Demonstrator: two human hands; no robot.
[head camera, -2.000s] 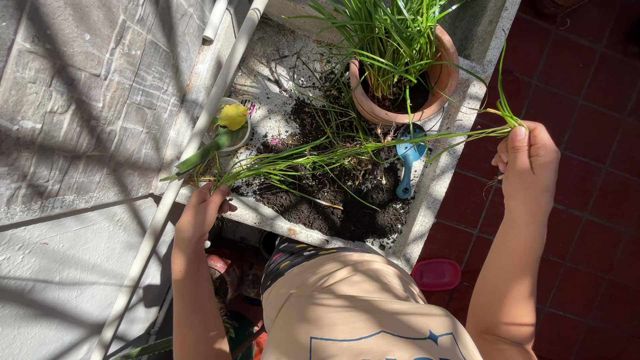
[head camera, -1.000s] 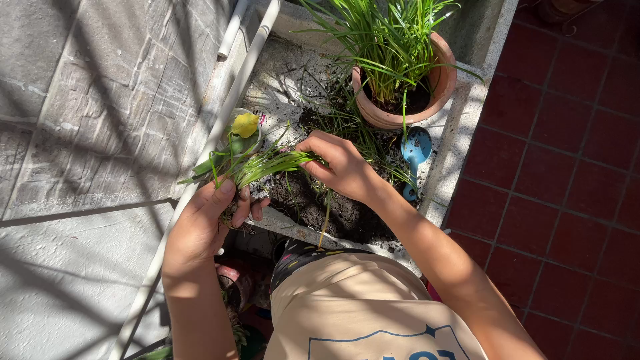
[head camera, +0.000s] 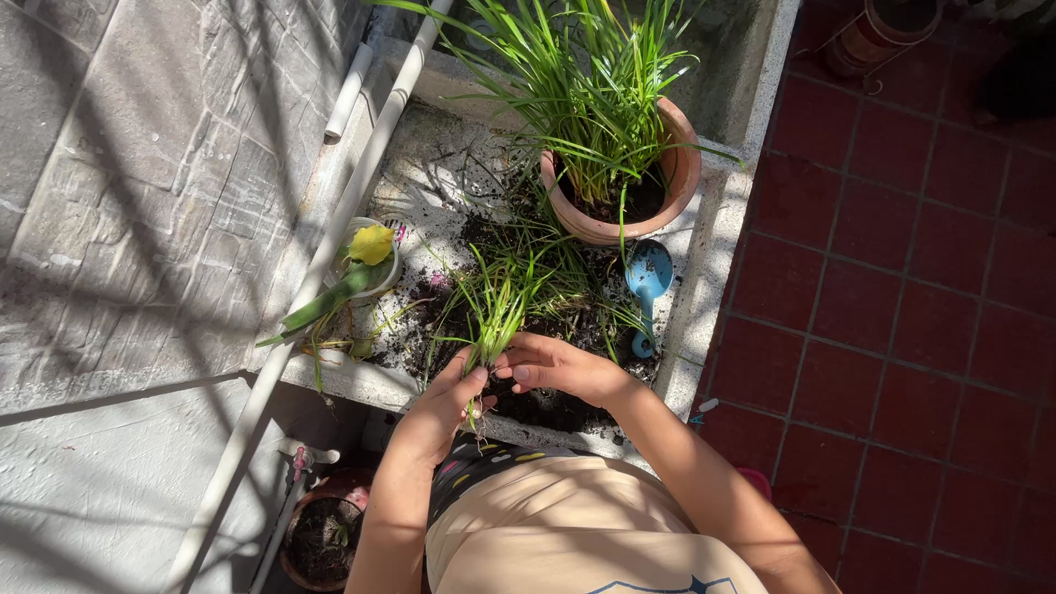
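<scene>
A small bunch of grass-like plants (head camera: 495, 318) with thin roots hanging below is pinched between the thumb and fingers of my left hand (head camera: 450, 400). My right hand (head camera: 561, 370) is beside the base of the bunch, its fingers bent and close to the roots; whether they grip any is hidden. Beyond the hands, dark soil (head camera: 544, 408) and loose green blades lie in the concrete basin (head camera: 701, 305). A terracotta pot (head camera: 681, 169) holds a tall clump of long green leaves (head camera: 577, 107). A blue plastic scoop (head camera: 649, 272), soiled inside, lies below that pot.
A white container (head camera: 388, 280) with a yellow leaf and a thick green leaf stands at the basin's left. A long white pipe (head camera: 330, 239) crosses diagonally beside it. Below left are a tap (head camera: 304, 459) and another pot (head camera: 326, 536). Red floor tiles (head camera: 850, 313) lie right.
The long blades stretched between both hands two seconds ago are now a short, upright bunch in my left hand. My right hand has come in from the far right to beside my left.
</scene>
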